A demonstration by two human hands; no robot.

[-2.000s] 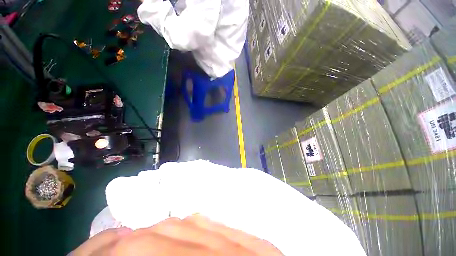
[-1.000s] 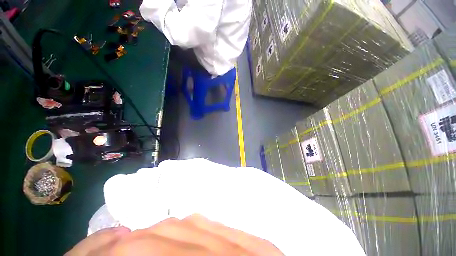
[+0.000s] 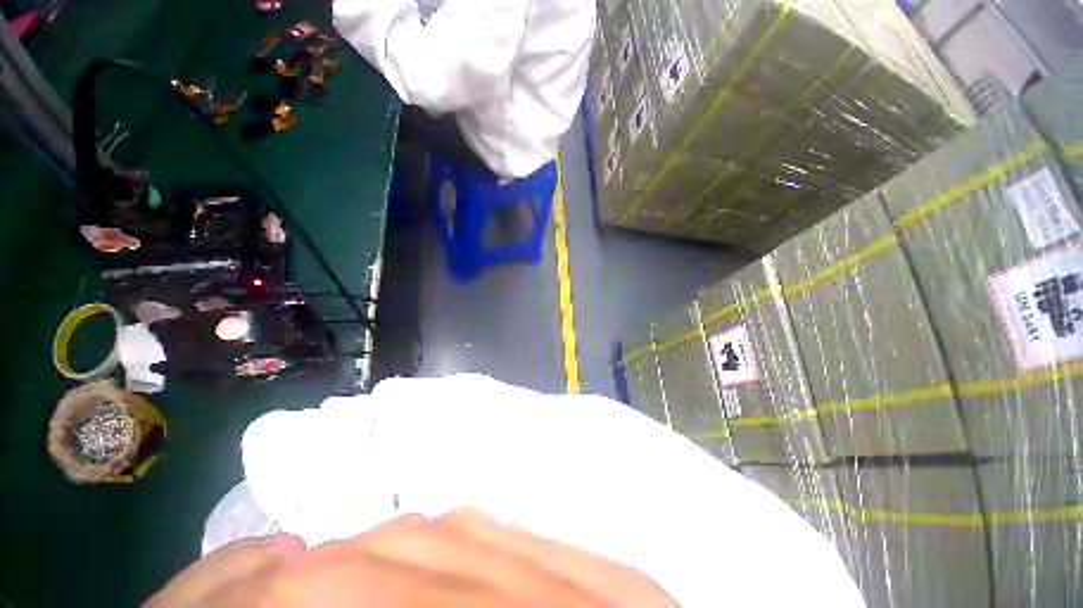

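Bare skin, apparently part of a hand, is large at the bottom edge and cut off by it. I cannot tell which hand it is, or its fingers' state. A white sleeve or coat part lies beyond it. No held object is visible. On the green bench stand the black soldering station and iron holder, with red-pink stickers. A yellow tape roll lies beside a round tub with grey-white filling.
Red and orange parts lie farther along the bench. A person in a white coat is beside the bench edge at a blue stool. Plastic-wrapped cartons stand at the right. A black cable crosses the bench.
The view has shifted slightly, moving the bench items a little left and up. A small red light now shows on the station. The visible skin and white cloth keep nearly the same pose.
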